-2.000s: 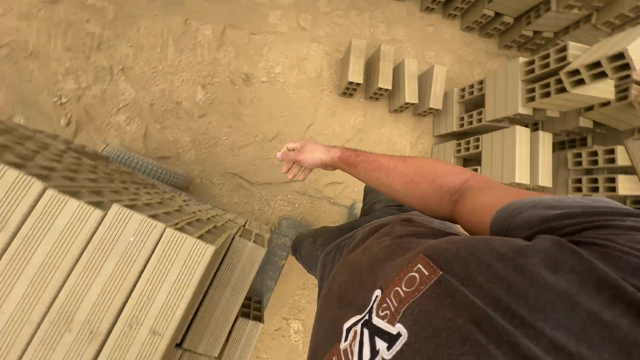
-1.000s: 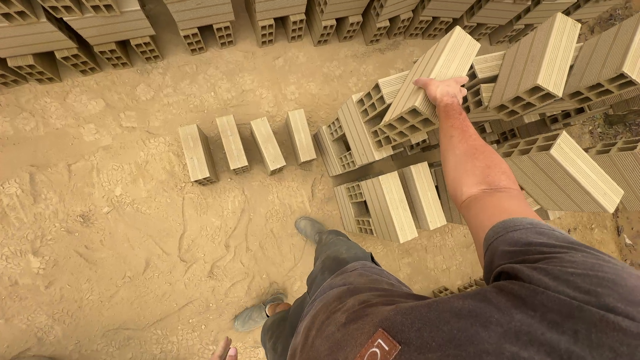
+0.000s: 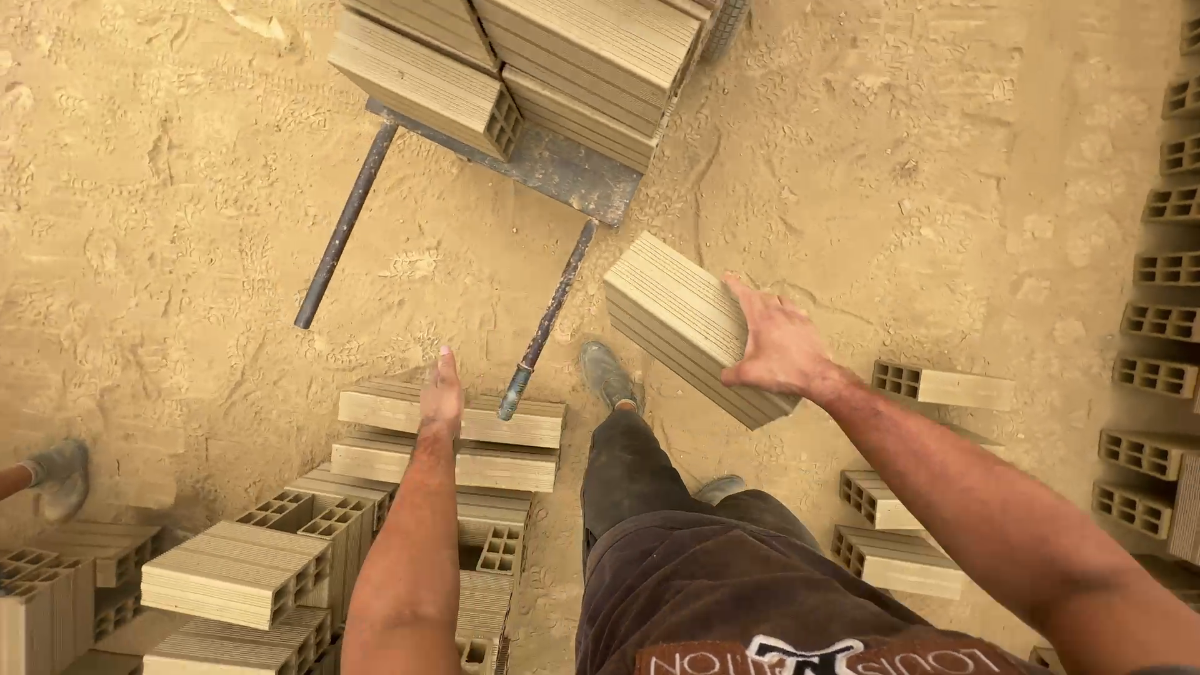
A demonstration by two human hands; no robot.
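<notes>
A ridged hollow clay block (image 3: 689, 323) is gripped near its lower right end by my right hand (image 3: 778, 342), in front of my body and off the ground. My left hand (image 3: 442, 389) holds nothing; it is seen edge-on over the long blocks (image 3: 511, 424) at lower left. Beyond both hands, a cart's dark metal platform (image 3: 572, 173) carries stacked hollow blocks (image 3: 427, 80). Its two bar handles (image 3: 347, 225) point toward me, the right one ending between my left hand and the held block.
Stacked hollow blocks (image 3: 234, 572) fill the lower left. A row of blocks (image 3: 1162, 319) runs down the right edge, and several stand at lower right (image 3: 909, 567). Another person's shoe (image 3: 61, 478) is at the far left. A tyre (image 3: 725, 28) shows beside the cart.
One second ago my right hand was on a block atop the stack; now it holds a block near the cart. My left hand has come fully into view. The view has turned strongly toward the cart.
</notes>
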